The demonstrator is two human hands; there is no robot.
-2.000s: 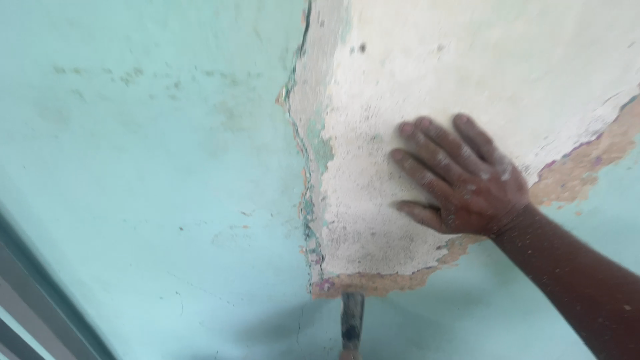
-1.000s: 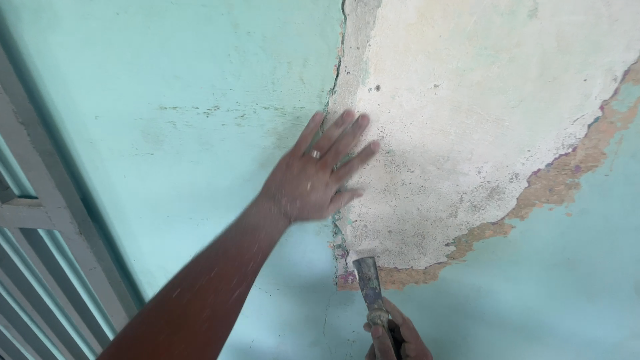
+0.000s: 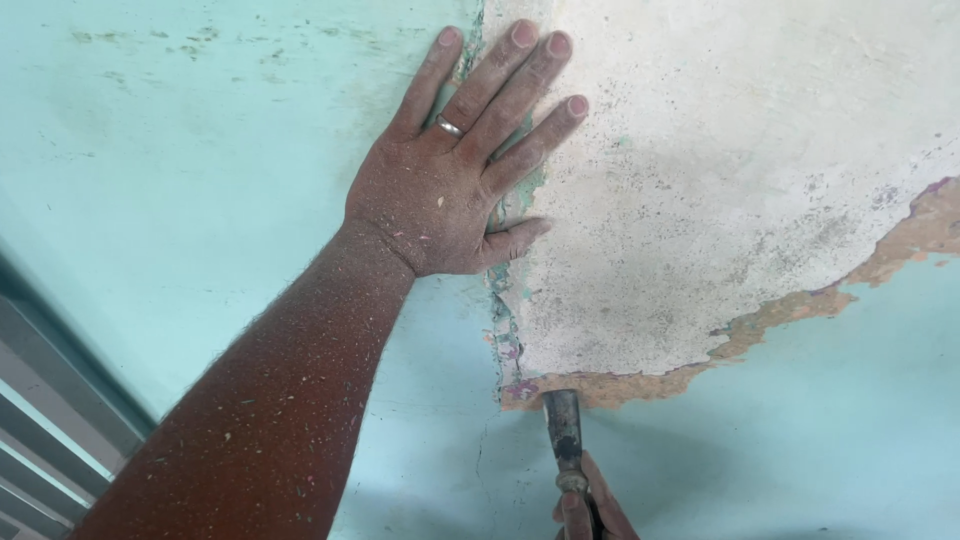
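Observation:
My left hand (image 3: 435, 180) lies flat on the wall, fingers spread and a ring on one of them. It spans the cracked edge between the turquoise paint (image 3: 225, 202) and the bare whitish plaster patch (image 3: 675, 187); dust and paint flecks cover the hand and forearm. At the bottom, my right hand (image 3: 592, 502) is closed around a scraper with a metal blade (image 3: 564, 424). The blade's tip is at the brownish strip (image 3: 630, 390) along the patch's lower edge, near its left corner. Part of the right hand is cut off by the frame.
Grey metal bars (image 3: 52, 397) stand at the lower left, beside the wall. A thin crack (image 3: 481, 450) runs down through the turquoise paint below the patch's corner. The brownish strip continues up to the right edge of the view.
Two seconds ago my right hand lay flat on the plaster patch; it now holds the scraper. My left hand came onto the patch's left edge and remains there. The view is closer to the wall.

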